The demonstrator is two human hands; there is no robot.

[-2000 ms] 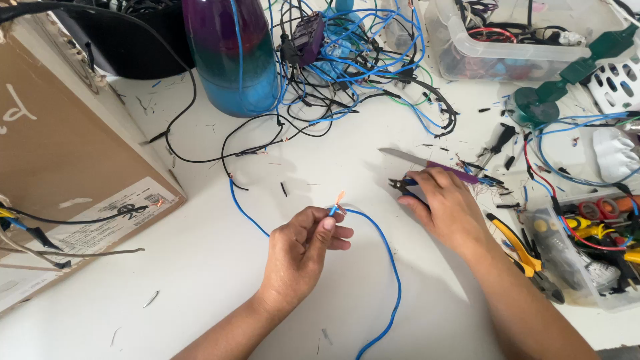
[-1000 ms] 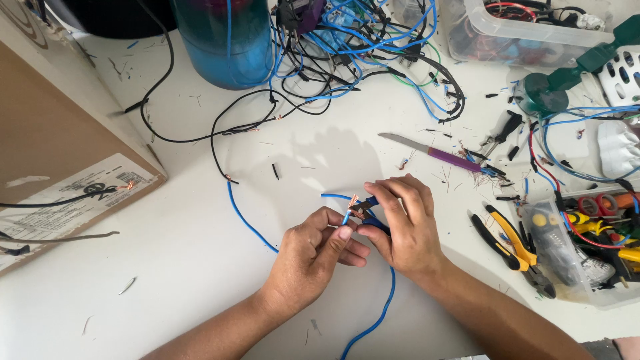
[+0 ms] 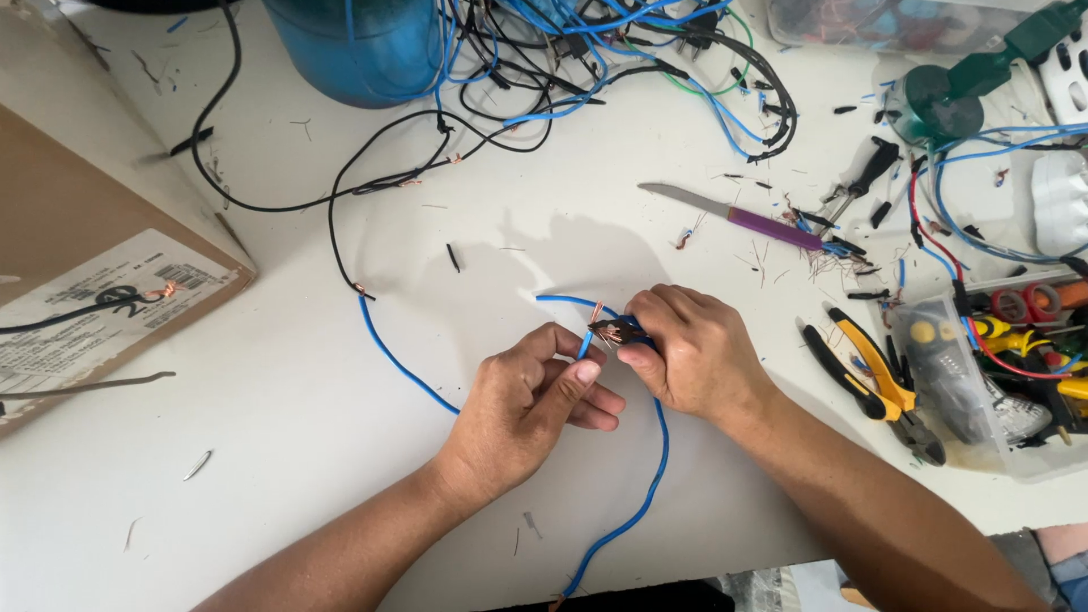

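Between thumb and fingertips, my left hand (image 3: 535,399) pinches the end of a blue insulated wire (image 3: 585,344), whose bared copper strands (image 3: 598,312) stick up. My right hand (image 3: 693,344) holds a small cutting tool (image 3: 619,331), its dark metal jaws at those strands; the palm and fingers hide most of its blue handles. Another blue wire (image 3: 662,459) curves from behind the hands to the table's front edge, and a cut blue end (image 3: 552,297) lies just beyond them. At the left a blue wire (image 3: 387,348) joins a black wire (image 3: 333,225) at a bare copper twist.
A purple-handled knife (image 3: 773,229), a screwdriver (image 3: 871,170) and yellow-black diagonal cutters (image 3: 871,382) lie at the right, near a clear plastic tool bin (image 3: 977,399). A cardboard box (image 3: 85,195) stands left. Tangled wires (image 3: 544,68) and a blue container (image 3: 361,51) are at the back.
My right hand has come left from beside the knife to my left hand, bringing the small cutting tool to the copper strands. The view has moved nearer to the table.
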